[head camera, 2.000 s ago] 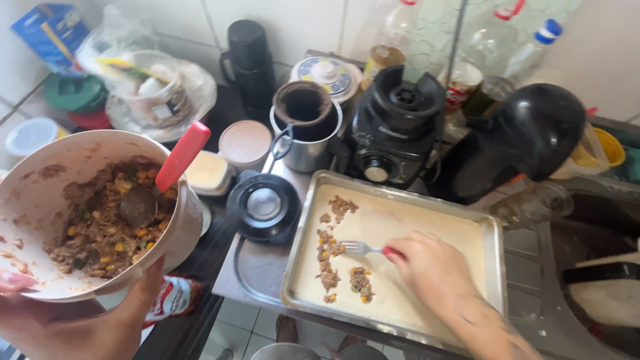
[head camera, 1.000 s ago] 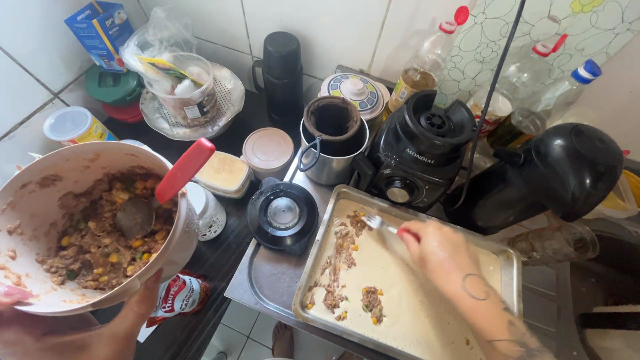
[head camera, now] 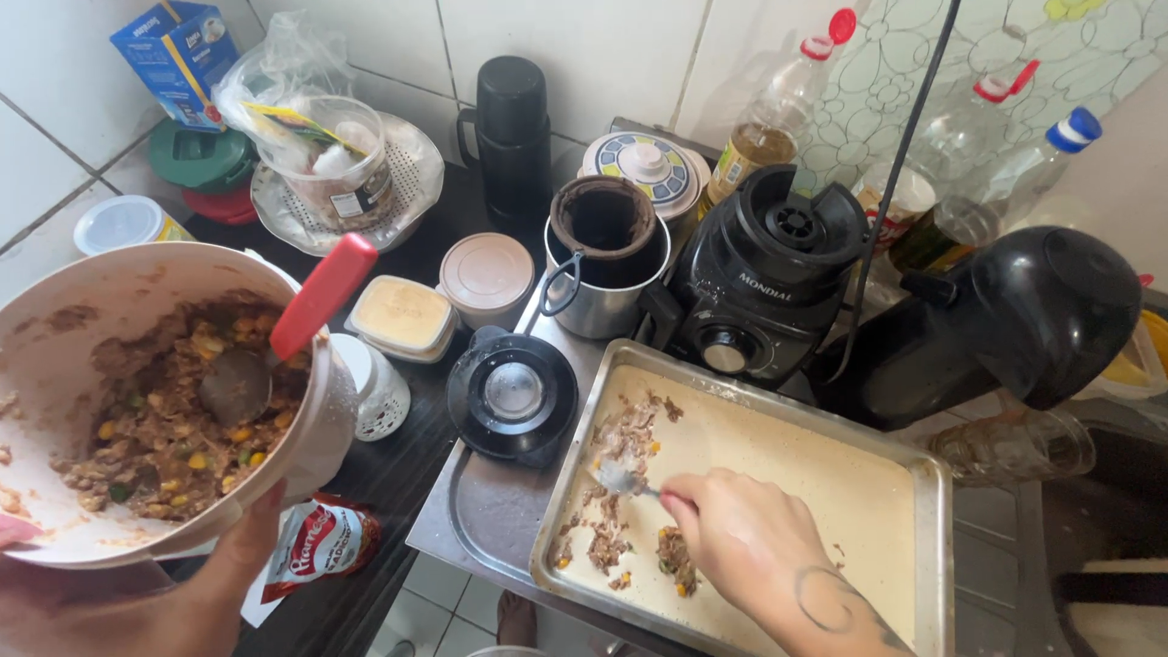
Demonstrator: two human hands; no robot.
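My left hand (head camera: 210, 566) holds a white plastic bowl (head camera: 315, 438) tilted at the left. Inside lies a shredded filling with corn (head camera: 164, 447), and a metal spoon with a red handle (head camera: 324, 297) rests in it. Over a rectangular metal baking pan (head camera: 935, 511), my right hand (head camera: 744, 529) grips a fork (head camera: 620, 477), its handle mostly hidden by the fingers. The fork's head touches filling (head camera: 630, 438) on the left part of the pale batter (head camera: 803, 447). A separate clump of filling (head camera: 677, 561) lies just left of my right hand.
Behind the pan stand a black blender base (head camera: 766, 274), a metal pot with a cloth strainer (head camera: 598, 310) and a black pump thermos (head camera: 995, 319). A black blender lid (head camera: 513, 392), lidded tubs (head camera: 401, 315) and a sauce pouch (head camera: 319, 547) sit between bowl and pan. A cord (head camera: 899, 173) hangs behind.
The fork has moved down from near the pan's upper left corner, where it was one second ago. Filling at the pan's left is more spread than two seconds ago. My left hand still holds the bowl.
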